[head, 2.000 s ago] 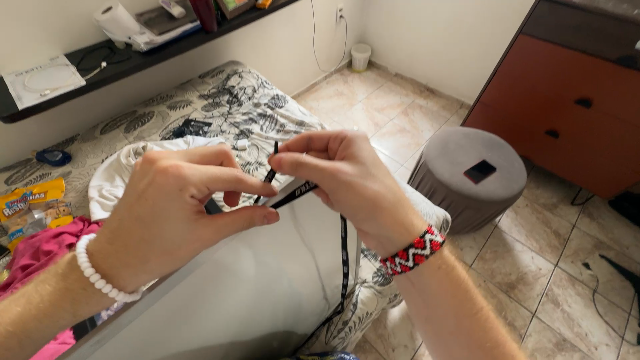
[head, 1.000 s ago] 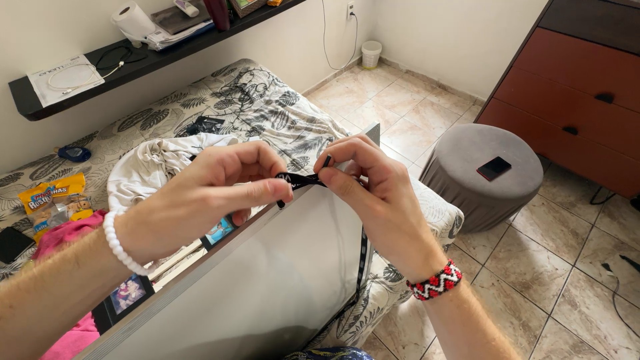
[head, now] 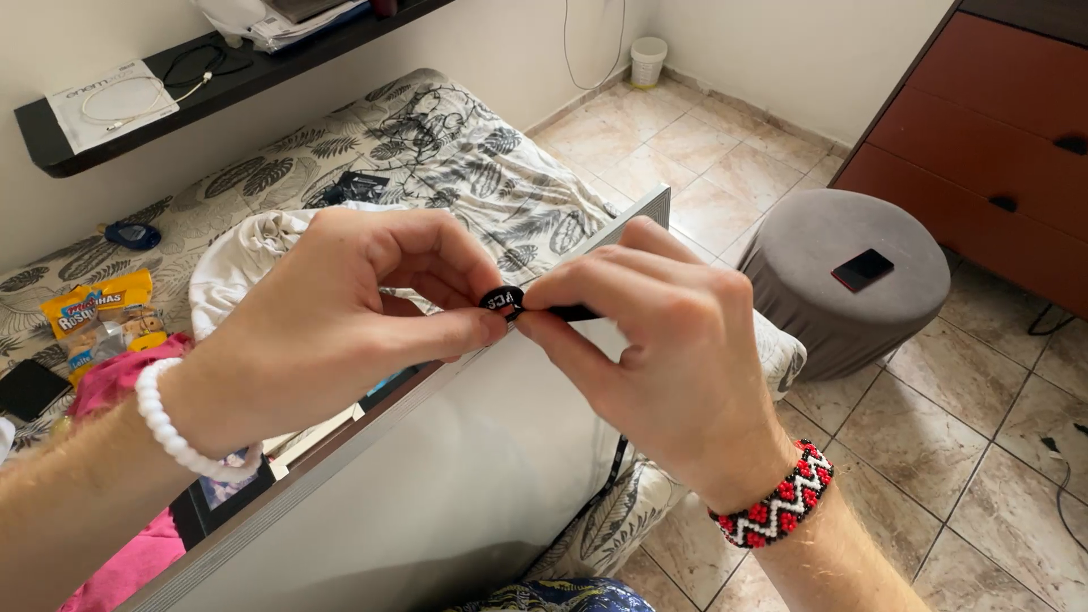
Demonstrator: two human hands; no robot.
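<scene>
A black strap with white lettering is pinched between both hands over the edge of a light grey panel. My left hand, with a white bead bracelet at the wrist, grips the strap's folded part by thumb and index finger. From the right, my right hand, above a red, white and black beaded bracelet, pinches the same strap close to the left fingertips. Part of the strap is hidden under the right fingers. A black length hangs down at the panel's far right side.
Behind the panel lies a bed with a leaf-print sheet, a white cloth, a yellow snack packet and pink fabric. A phone rests on a grey round stool. A black wall shelf runs above the bed.
Both hands have drawn close together, and the strap between them is now bunched into a small fold. Two seconds ago a straight length of it showed between the fingers.
</scene>
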